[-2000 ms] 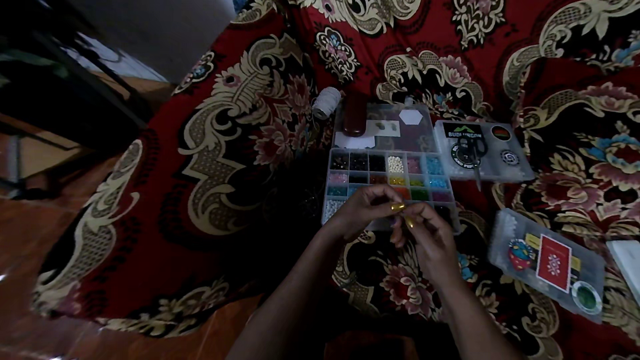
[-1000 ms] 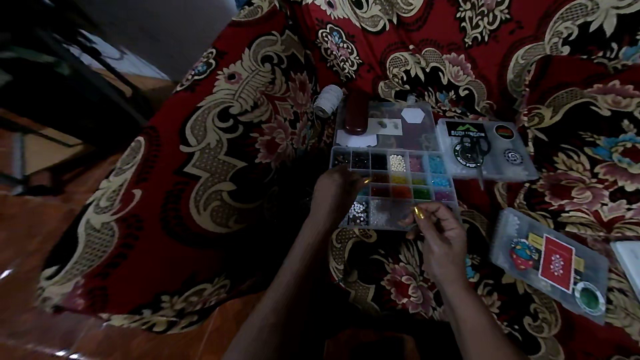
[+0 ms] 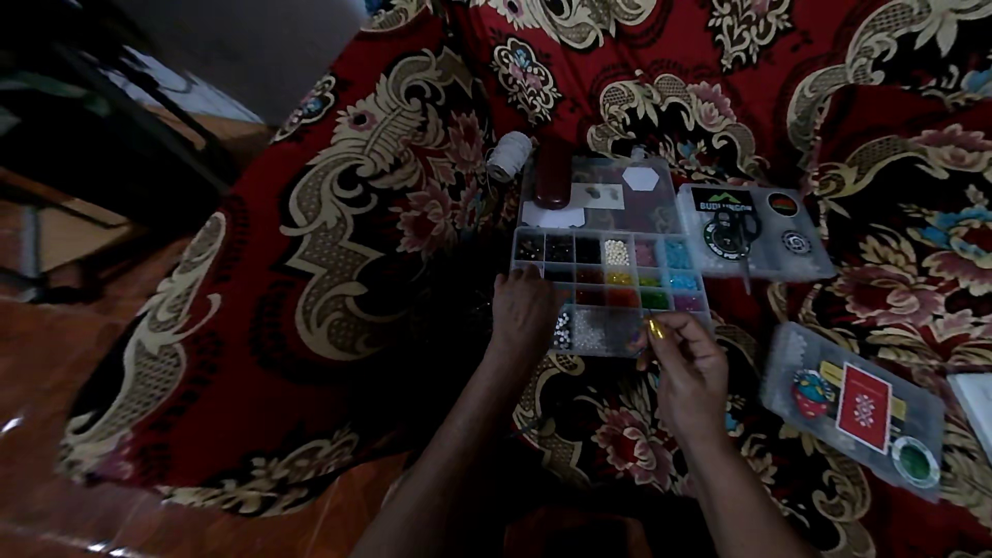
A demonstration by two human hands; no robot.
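Observation:
A clear plastic compartment box point(image 3: 612, 231) lies with its lid folded back, holding beads sorted by color. My left hand point(image 3: 527, 310) reaches over the left compartments, its fingertips bent down into them; whether they pinch a bead cannot be told. Near the box's lower right corner, my right hand point(image 3: 686, 349) has thumb and forefinger together, with gold-colored nails, around something thin and small, too fine to make out. White beads point(image 3: 618, 252), yellow beads point(image 3: 618, 278) and green beads point(image 3: 653, 299) show between the hands. Clear beads point(image 3: 590, 332) fill a front compartment.
On the lid rests a dark red case point(image 3: 553, 174), beside a spool of white cord point(image 3: 510, 156). Black-handled scissors point(image 3: 736, 232) lie on a second plastic box point(image 3: 806, 260). A third box point(image 3: 845, 457) with stickers sits at right. Patterned red fabric point(image 3: 310, 310) lies underneath.
Both hands were together over the box's front edge two seconds ago. They have parted: the left has moved left onto the compartments, while the right stays near the front right corner.

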